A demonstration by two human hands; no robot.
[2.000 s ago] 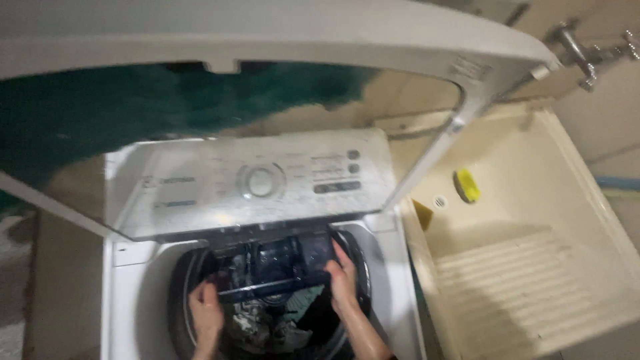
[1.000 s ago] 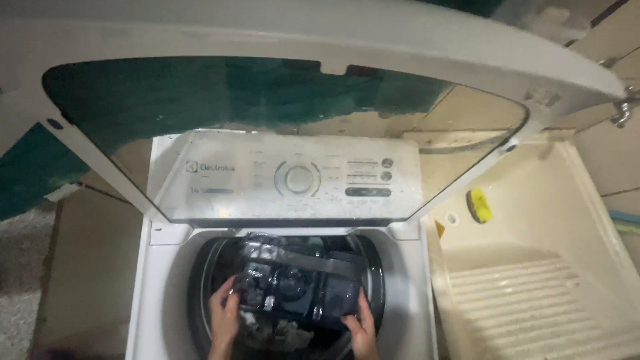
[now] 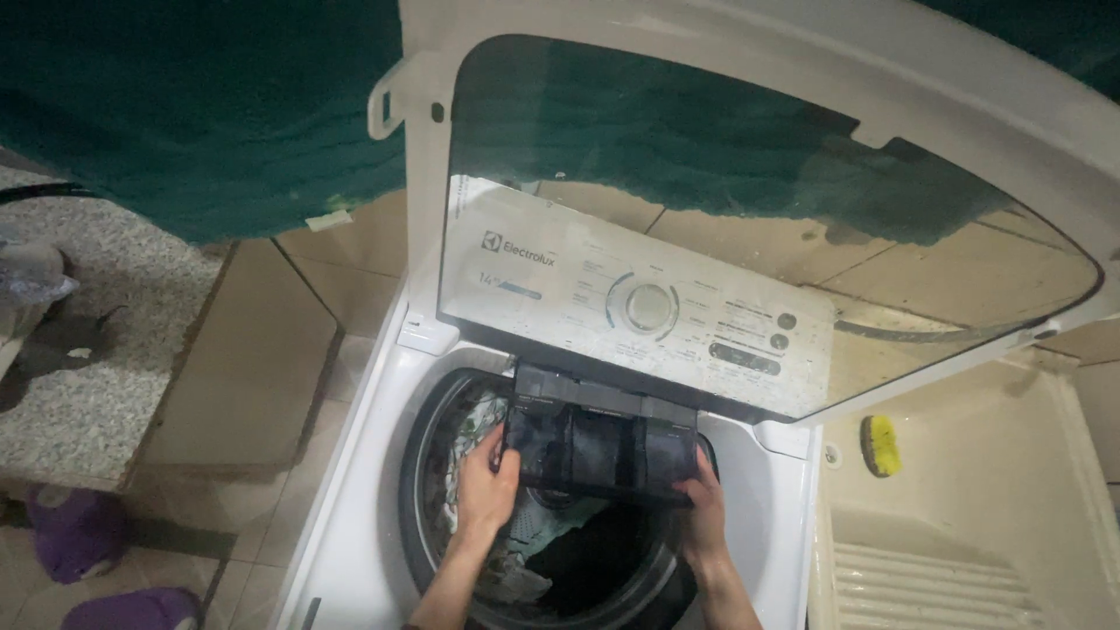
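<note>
A dark plastic dispenser drawer point(image 3: 604, 442) with several compartments is held between my two hands, over the rear of the drum opening of a white Electrolux top-load washing machine point(image 3: 752, 534). My left hand point(image 3: 486, 486) grips its left end and my right hand point(image 3: 704, 503) its right end. The drawer's rear edge lies at the machine's back rim, below the control panel point(image 3: 639, 302); whether it is seated there I cannot tell. Below it, wet clothes point(image 3: 604, 551), dark and light, lie in the drum.
The raised lid point(image 3: 429, 175) with its clear window stands over the panel. At the right is a cream laundry sink point(image 3: 945, 507) with a yellow scrub brush or sponge point(image 3: 880, 446). Purple footwear point(image 3: 131, 608) lies on the floor at lower left, near a granite surface point(image 3: 105, 350).
The drawer has moved toward the back rim of the opening, with both hands still on its ends. The view has turned and shifted left.
</note>
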